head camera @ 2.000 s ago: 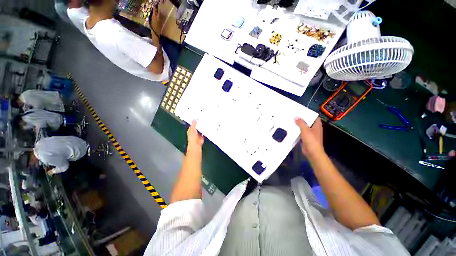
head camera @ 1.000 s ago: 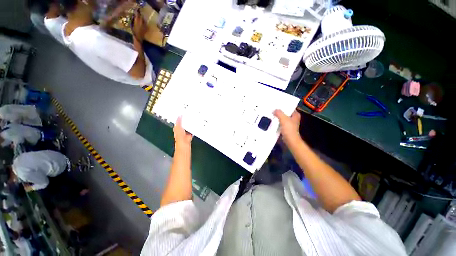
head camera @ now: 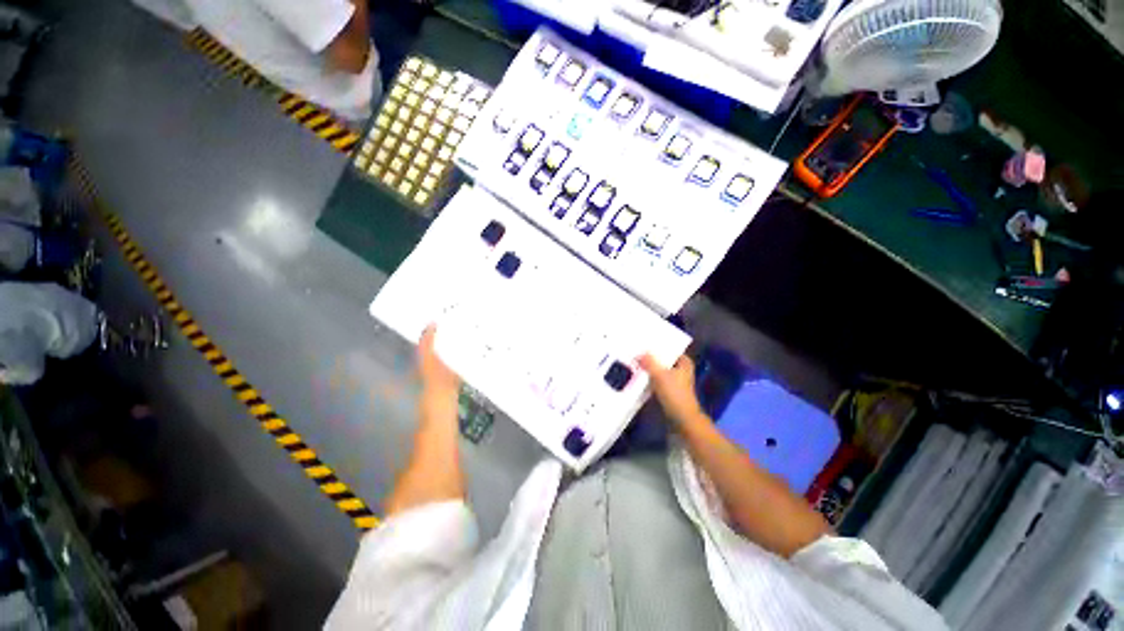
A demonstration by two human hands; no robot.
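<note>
My left hand (head camera: 434, 360) and my right hand (head camera: 667, 377) hold a white foam tray (head camera: 530, 327) by its near edge and right end, close to my body. Four dark square watch units (head camera: 507, 264) show on it, two near the far left and two near the right end; the rest of its surface is washed out. Just beyond it a second foam tray (head camera: 735, 234) lies on the bench with rows of square watch units (head camera: 626, 104), pale-centred with dark or bluish rims. My fingers under the held tray are hidden.
A blister tray (head camera: 419, 130) of gold squares lies left. A white parts tray (head camera: 709, 62), a fan (head camera: 915, 43), an orange multimeter (head camera: 844, 146) and blue-handled pliers (head camera: 947, 197) are at the back and right. A blue stool (head camera: 779, 434) stands below right. A person (head camera: 296, 43) is at upper left.
The held tray has come back towards my body, still in both hands. The second foam tray with rows of units now shows beyond it. The view has shifted.
</note>
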